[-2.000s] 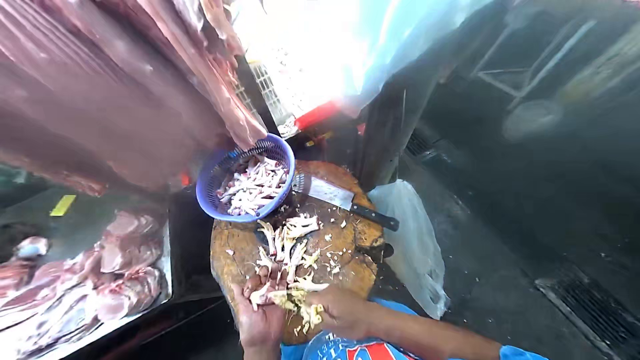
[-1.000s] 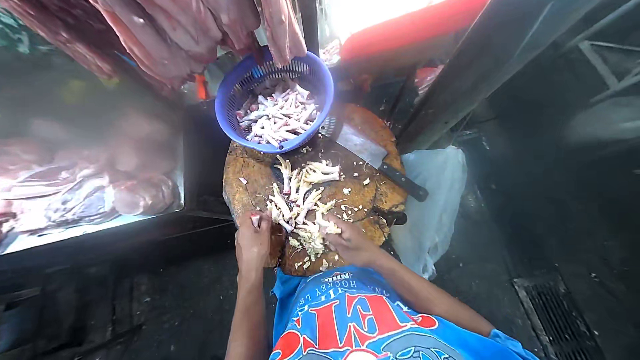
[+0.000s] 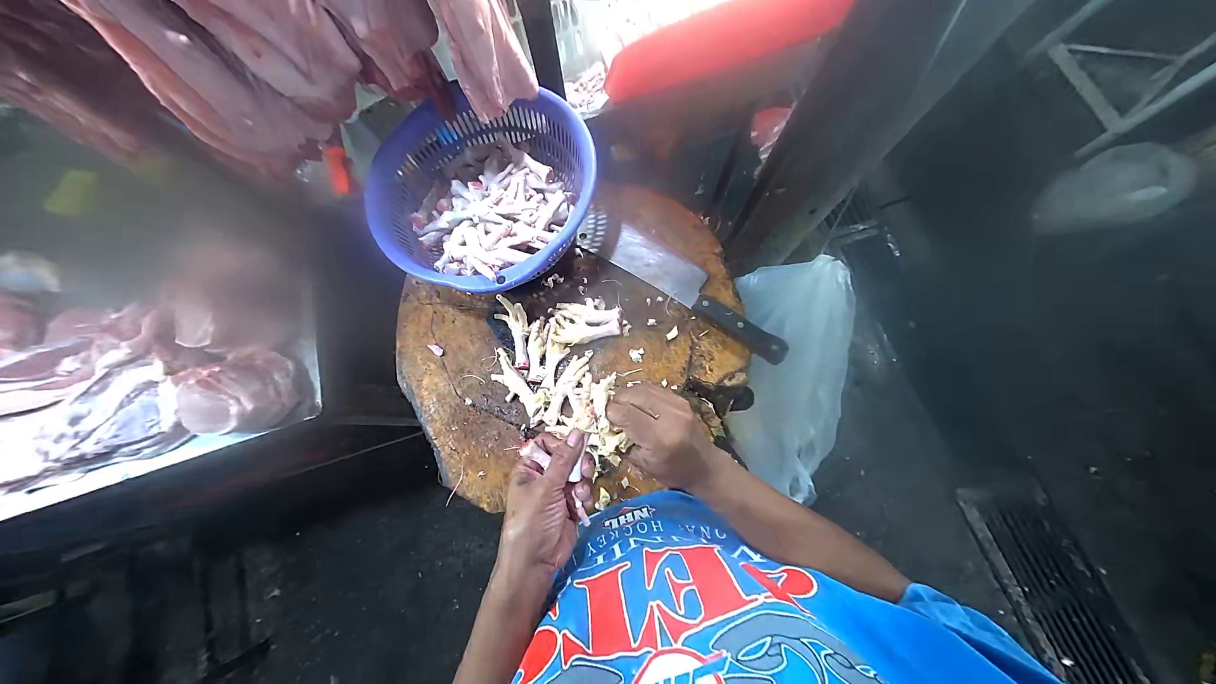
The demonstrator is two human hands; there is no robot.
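My left hand [image 3: 551, 494], near the front edge of a round wooden chopping block [image 3: 456, 380], is closed on a pale chicken foot [image 3: 538, 456]. Close to its right, my right hand [image 3: 660, 432] has curled fingers at the edge of a pile of chicken feet [image 3: 560, 366]; whether it grips anything is hidden. Behind the pile, a purple plastic colander [image 3: 385, 204] holds many pinkish-white chicken feet [image 3: 503, 214]. A cleaver [image 3: 665, 271] with a black handle lies flat on the right part of the block, its handle reaching past the edge.
Large cuts of raw meat [image 3: 256, 66] hang at the upper left, partly over the colander. More meat [image 3: 142, 380] lies on a counter at the left. A translucent plastic bag [image 3: 798, 361] hangs right of the block, and a floor grate [image 3: 1050, 579] is at the lower right.
My left hand has moved right and now has a chicken foot in it. The right hand has come closer to the left one.
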